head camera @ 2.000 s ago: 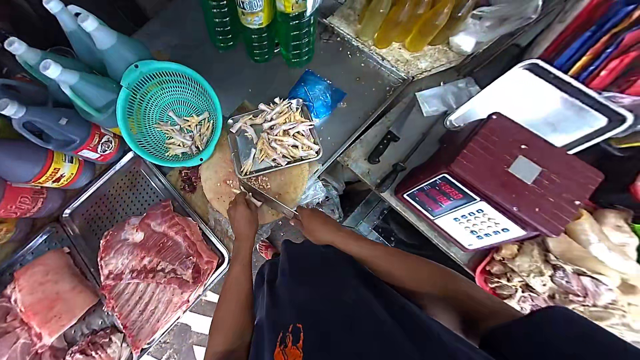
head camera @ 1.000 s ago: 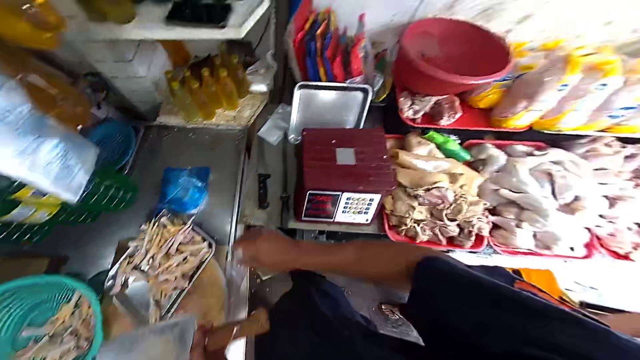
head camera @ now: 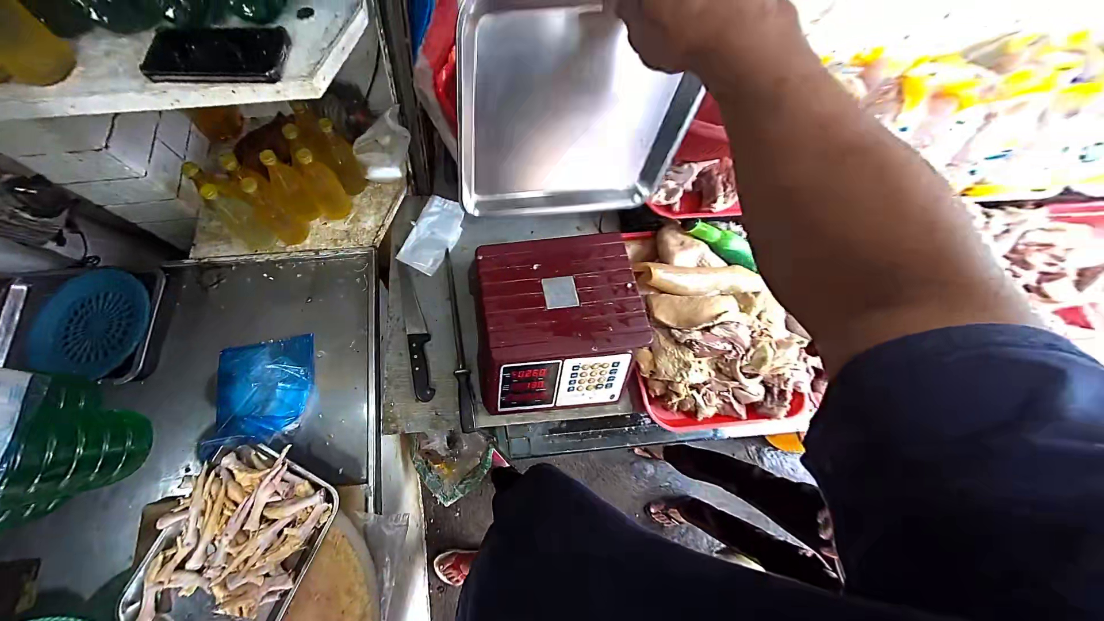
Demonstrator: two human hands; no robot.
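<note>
My right hand [head camera: 690, 34] grips the upper right edge of a metal tray [head camera: 561, 112], which is tilted up above and behind the dark red digital scale [head camera: 561, 323]. No tray rests on the scale. My left hand is out of the frame. At the lower left, chicken feet [head camera: 241, 526] fill another metal tray [head camera: 323, 526] beside a round chopping board [head camera: 336, 573]. A kitchen knife [head camera: 418, 345] and a sharpening steel [head camera: 461, 354] lie left of the scale.
A red tray [head camera: 690, 423] of offal is right of the scale. A blue plastic bag [head camera: 266, 384] lies on the metal table [head camera: 267, 293]. Bottles of yellow liquid [head camera: 302, 185] stand on a ledge at the back. Another person's feet [head camera: 664, 513] show below the counter.
The view has swung right from the chopping board. My right hand has moved from beside the board to the tray, which stood behind the scale earlier. The knife in use earlier is out of view.
</note>
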